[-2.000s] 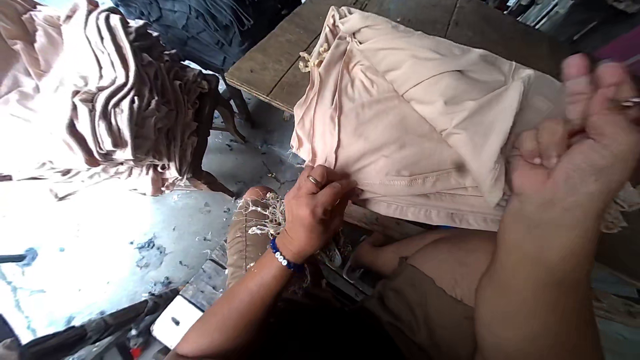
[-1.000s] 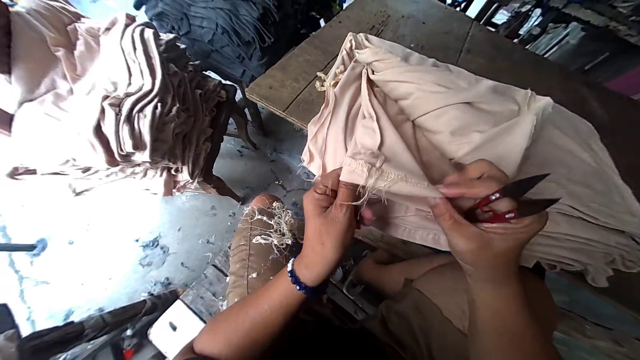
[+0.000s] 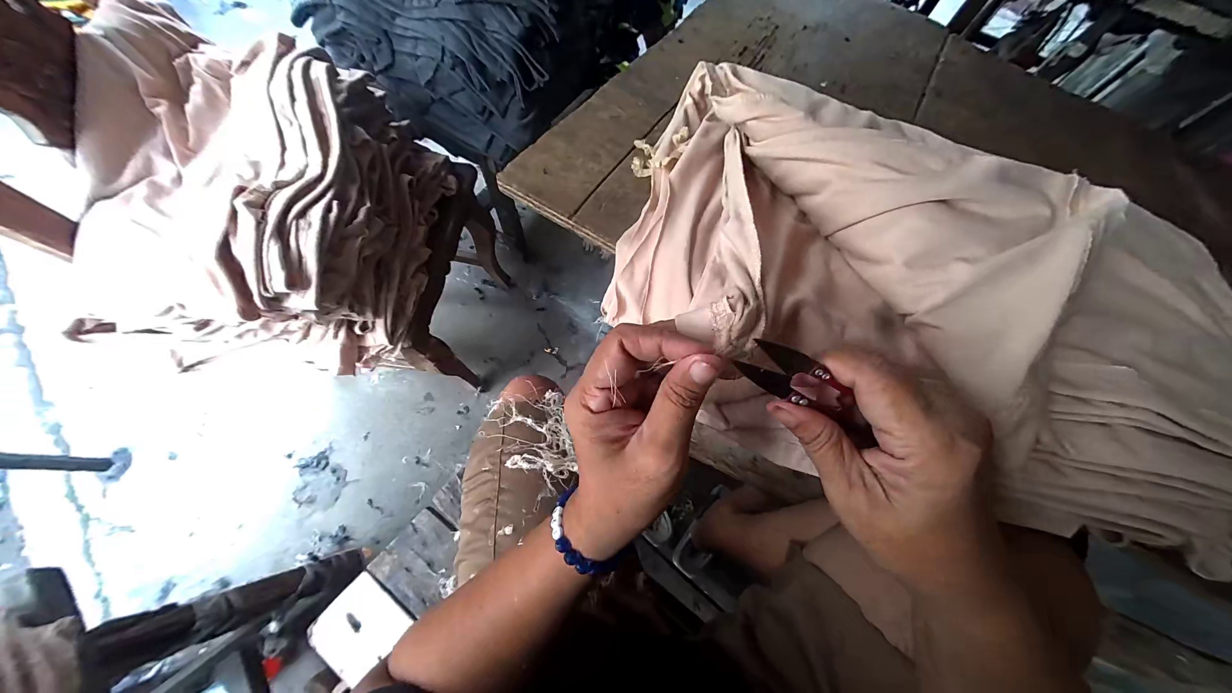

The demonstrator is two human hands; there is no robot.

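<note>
My left hand (image 3: pixel 640 423), with a blue and white bead bracelet at the wrist, pinches loose thread and the edge of a pale pink cloth garment (image 3: pixel 707 322) between thumb and fingers. In my right hand (image 3: pixel 895 452) is a pair of red-handled thread snips (image 3: pixel 818 390); their dark blades stand apart and point left, right beside my left fingertips. The garment belongs to a heap of the same pink cloth (image 3: pixel 914 212) on the wooden table, just beyond both hands. A tangle of cut threads (image 3: pixel 544 438) lies on my knee, left of my left hand.
The wooden table (image 3: pixel 597 159) extends behind the heap. Pink and brown folded cloth (image 3: pixel 308 202) is stacked on a wooden seat at the left, with dark blue-grey cloth (image 3: pixel 433 67) behind it. Lint lies on the floor (image 3: pixel 318 472). A white device (image 3: pixel 361 626) rests at the lower left.
My right hand was raised at the right, then came in to the cloth with the snips pointing right; now their blades point left at my left fingertips. My left hand no longer holds the seam spread out.
</note>
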